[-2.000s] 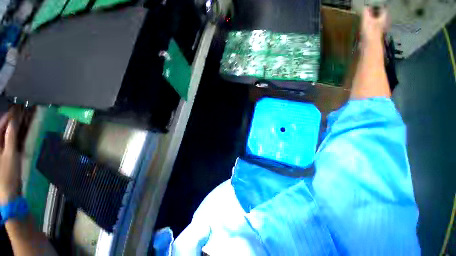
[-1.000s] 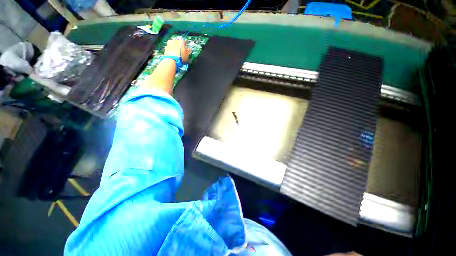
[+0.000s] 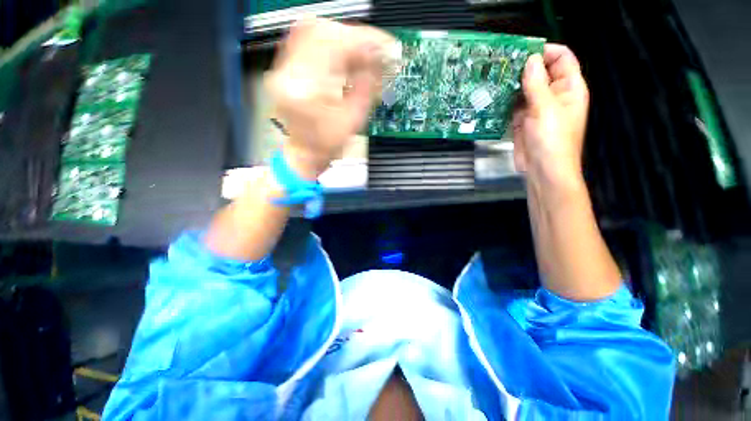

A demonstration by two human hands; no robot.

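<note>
A green circuit board [image 3: 449,86] with dense chips and silver squares is held up in front of me, its long side running left to right. My left hand [image 3: 329,86], blurred, is at the board's left end with its fingers on that edge. A blue wrist strap [image 3: 295,182] is on the left wrist. My right hand [image 3: 553,103] grips the board's right end between thumb and fingers. Behind and below the board lies the ribbed black plate [image 3: 422,168], partly hidden by it.
A row of circuit boards [image 3: 103,136] lies at left beside a smooth black tray [image 3: 177,140]. Black trays [image 3: 630,107] are at right, with a green board edge [image 3: 712,131] showing. More boards [image 3: 688,300] are lower right. A metal rail [image 3: 309,15] runs behind.
The view has swung to the centre. My left hand has come from the boards at left, and both hands now hold a board up over the ribbed plate.
</note>
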